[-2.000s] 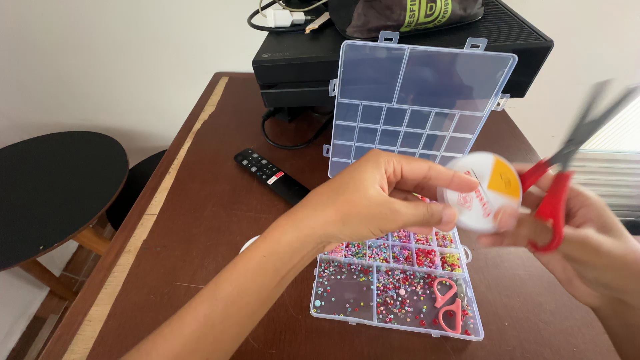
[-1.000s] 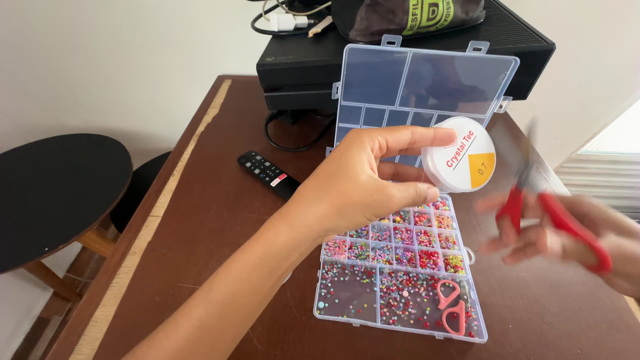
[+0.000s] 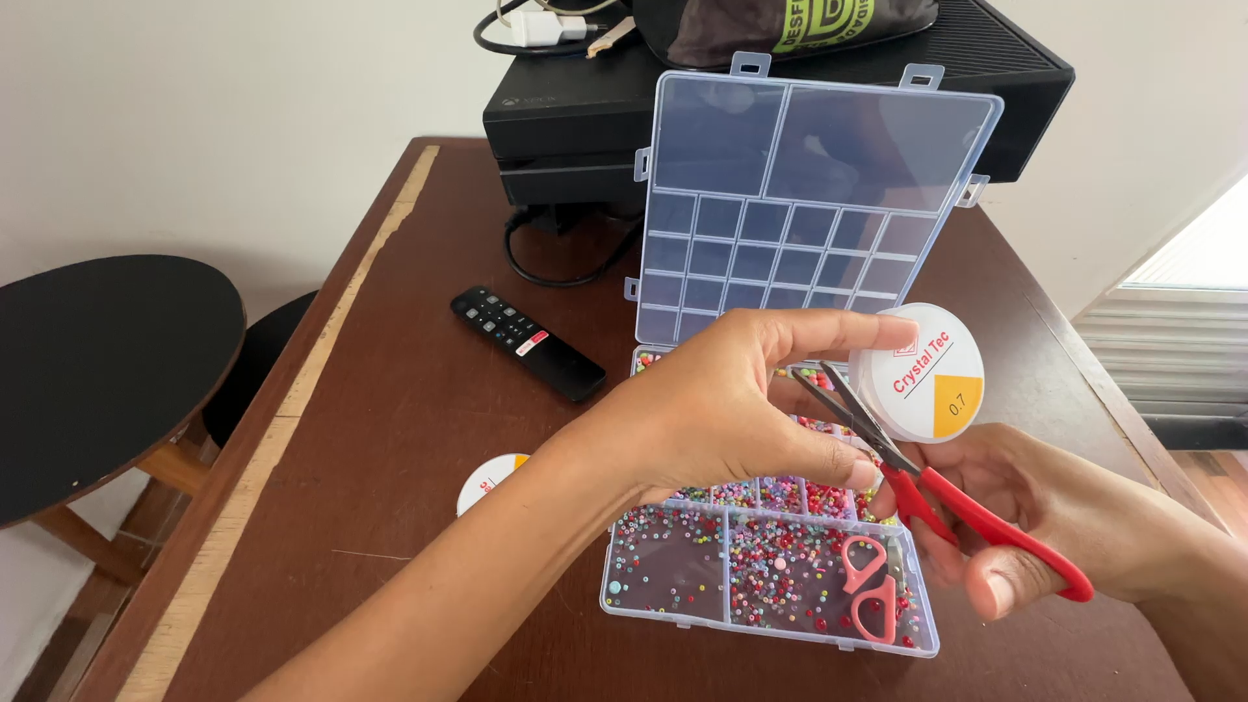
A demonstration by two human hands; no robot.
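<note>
My left hand [image 3: 741, 400] holds a round white spool of Crystal Tec beading cord [image 3: 921, 375] by its edge, above an open plastic bead box [image 3: 770, 629]. In my right hand [image 3: 1014, 507] are red-handled scissors [image 3: 912, 478], their blades slightly parted and pointing up and left beside the spool, near the left fingers. No cord between the blades can be made out. Small mixed beads [image 3: 780, 565] lie in the box's compartments, some hidden by my left hand. Pink-handled small scissors [image 3: 873, 590] rest in the front right compartment. The divided lid stands raised behind.
A black remote control [image 3: 526, 341] lies left of the box. A second white spool [image 3: 492, 481] is partly under my left forearm. At the back of the brown wooden table [image 3: 380, 468] stands a black Xbox console [image 3: 585, 117] with cables. A round black stool [image 3: 107, 370] is at the left.
The red scissors in my right hand have moved left, from beyond the spool's right side to just below and left of it. The left hand still holds the spool.
</note>
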